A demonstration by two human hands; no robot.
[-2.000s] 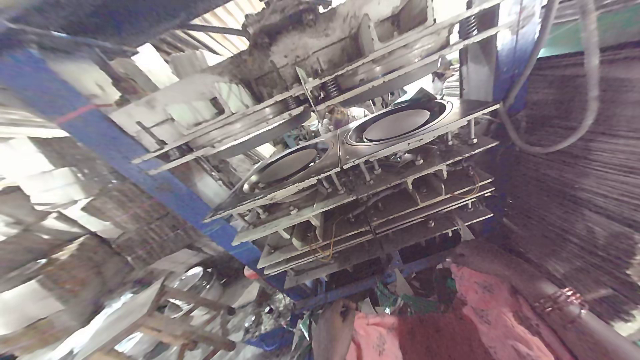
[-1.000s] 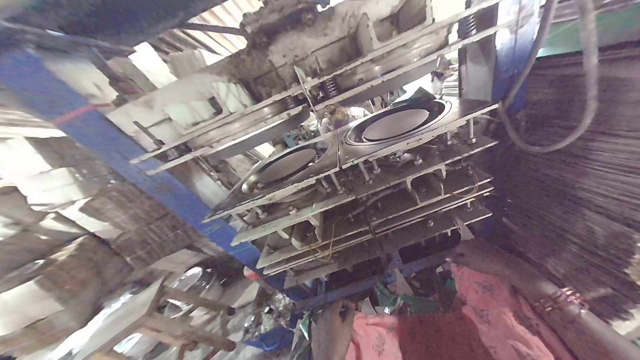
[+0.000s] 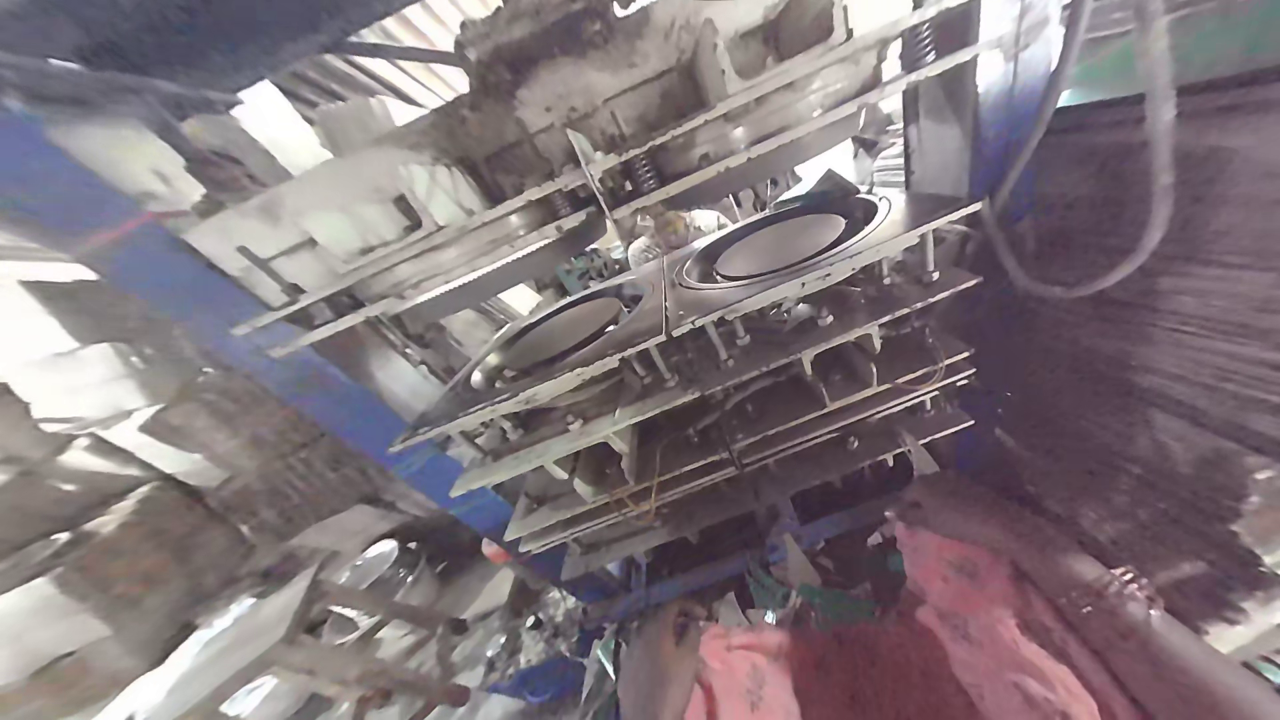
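Observation:
A forming press with stacked metal plates fills the middle of the head view. Its upper plate carries two round dies, the left die and the right die, each with a smooth centre inside a ring. My right hand is dim beside the lower right corner of the stack; its fingers are unclear, and bangles circle the wrist. At the bottom, what looks like my left hand is close to green scraps and pink patterned cloth; whether it holds anything cannot be told.
Blue frame posts flank the press. A grey hose loops down at the upper right, in front of a dark ribbed surface. Stacked pale bundles and a wooden stand are on the left. Coil springs stand above the dies.

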